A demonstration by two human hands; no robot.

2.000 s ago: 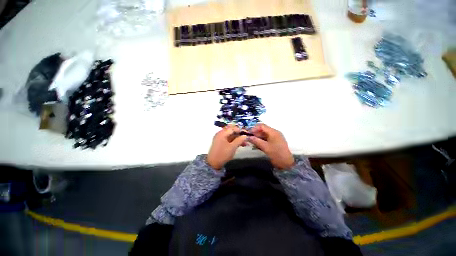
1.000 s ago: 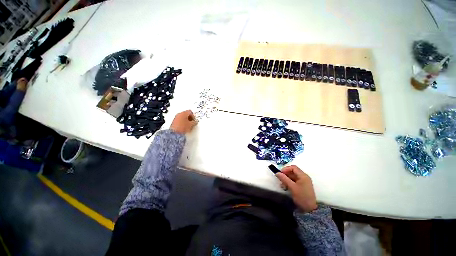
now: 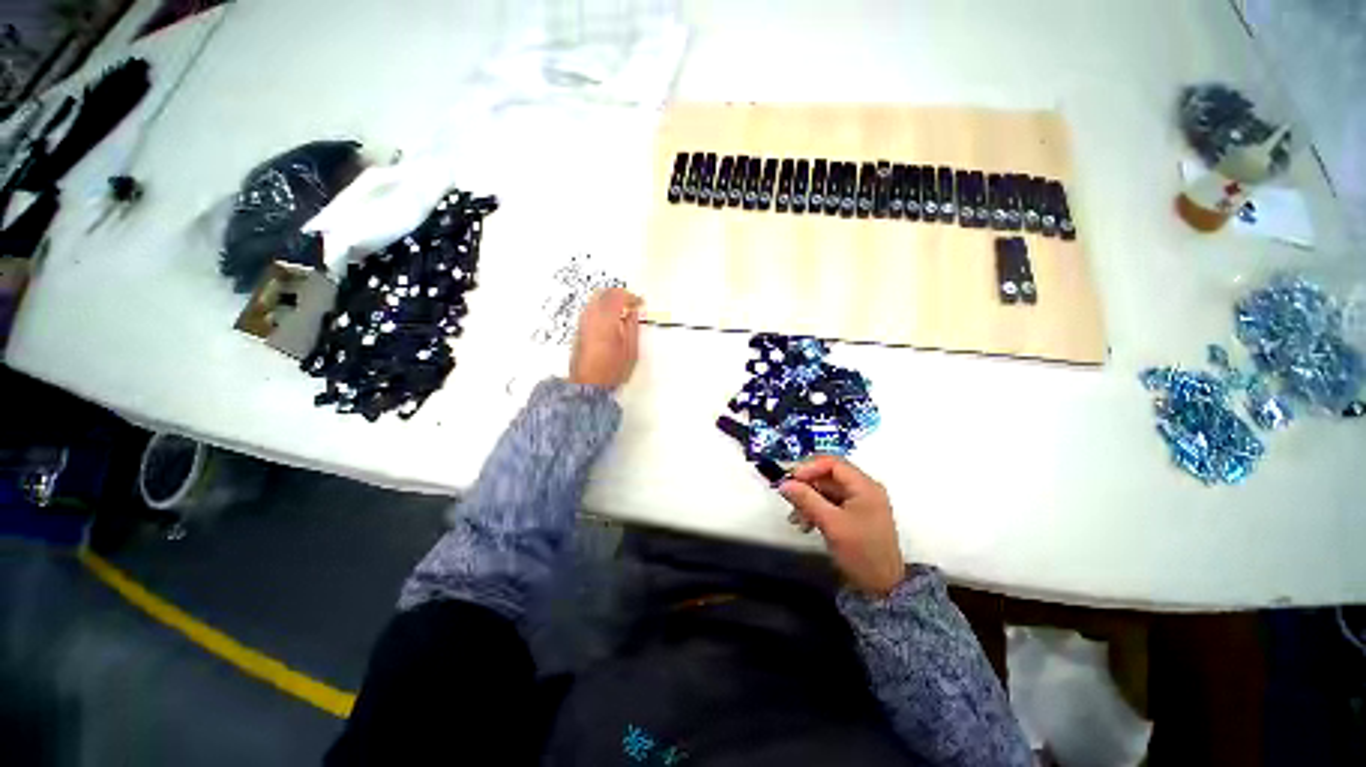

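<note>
My left hand [image 3: 605, 339] is at the right edge of the sparse pile of silver wire rings [image 3: 569, 288], by the board's front left corner. Its fingertips are close together; whether a ring is between them is too small to tell. My right hand [image 3: 848, 514] holds a black strap tab [image 3: 772, 471] between thumb and fingers, just in front of the heap of black and blue-silver assemblies [image 3: 809, 402]. The tan board [image 3: 839, 292] bears an even row of black straps [image 3: 817, 183], with two straps [image 3: 1016, 270] below the row at the right.
A large loose strap pile [image 3: 402, 307], a small brown carton [image 3: 285, 306] and a dark bagged bundle [image 3: 285, 202] are at left. Blue-silver metal pieces [image 3: 1203, 424] lie at right, with an amber bottle [image 3: 1203, 207] behind. A crumpled clear bag [image 3: 584, 68] lies behind the board's left side.
My left hand has moved right and slightly up, from the front of the ring pile to the board's corner. My right hand still holds the strap, now nearer the assembly heap. The view has shifted slightly.
</note>
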